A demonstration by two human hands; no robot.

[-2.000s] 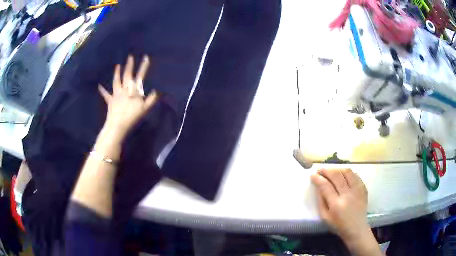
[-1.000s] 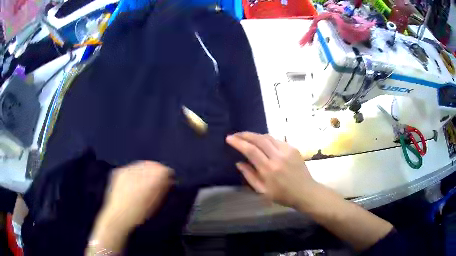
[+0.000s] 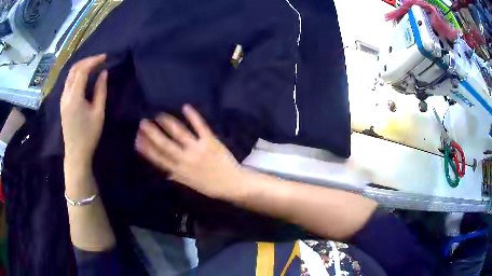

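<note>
A large navy-black garment piece covers the left and middle of the table and hangs over the front edge onto the lap. A thin white line runs down its right part, and a small pale label shows on it. My left hand is at the left on the cloth, fingers curled; whether it pinches the cloth I cannot tell. My right hand lies across the cloth near the middle, fingers spread, slightly blurred, holding nothing.
A white sewing machine with a blue stripe stands at the right, a pink cloth on top. Scissors with red and green handles lie right of its bed. The grey table edge curves along the front. Another person's arm shows at the far left.
My right hand has moved left from the garment's right side to its middle. My left hand has moved left and up. The garment reaches further right in view, and the view has shifted.
</note>
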